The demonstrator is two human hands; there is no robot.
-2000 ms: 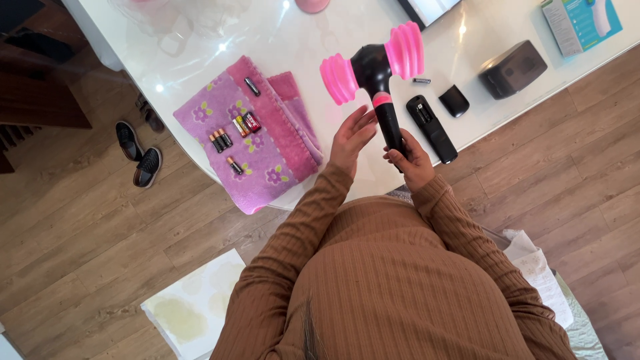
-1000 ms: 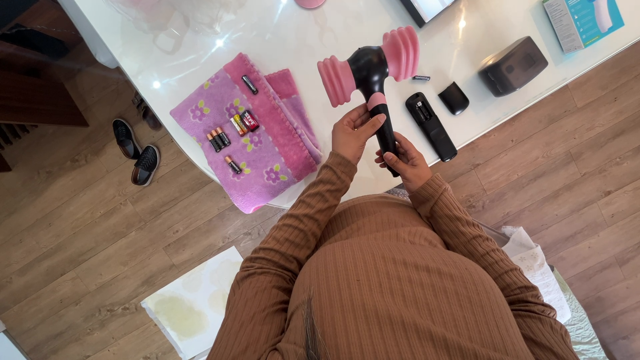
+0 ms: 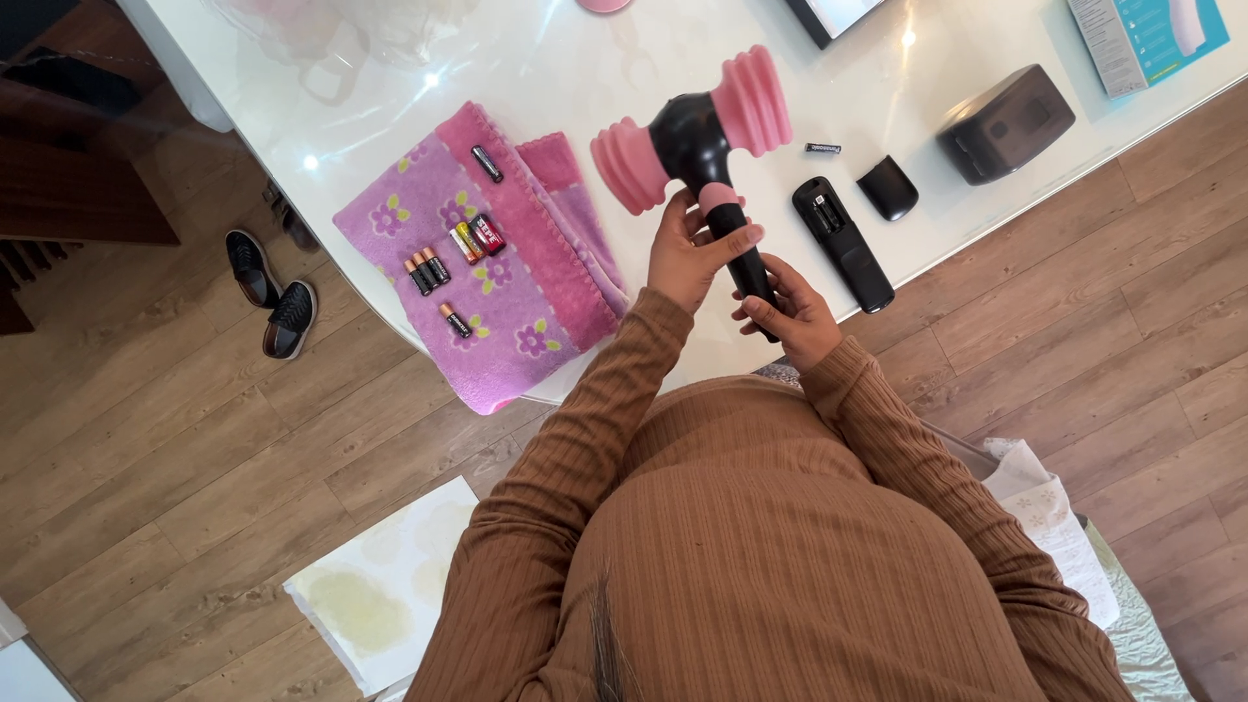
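A toy hammer (image 3: 694, 141) with a black middle and handle and two pink bellows heads is held over the white table. My left hand (image 3: 690, 252) grips the upper handle below its pink collar; my right hand (image 3: 795, 310) holds the handle's lower end. Right of it lie a black remote control (image 3: 846, 244) with its battery compartment uncovered, a small battery (image 3: 823, 148) and a black cover (image 3: 887, 188). To the left, a folded purple and pink floral blanket (image 3: 531, 292) bears several batteries (image 3: 427, 271), among them a red one (image 3: 487, 235) and a lone one (image 3: 487, 164) near its upper edge.
A dark translucent case (image 3: 1007, 125) stands near the table's right edge, with a blue and white box (image 3: 1150, 44) beyond it. A black-edged object (image 3: 837, 18) lies at the back. On the wood floor are black shoes (image 3: 291, 320) and a stained white sheet (image 3: 375, 585).
My left hand, apart from the hammer's handle two seconds ago, has closed around its upper part. The heads have turned from bright glowing pink to a duller pink.
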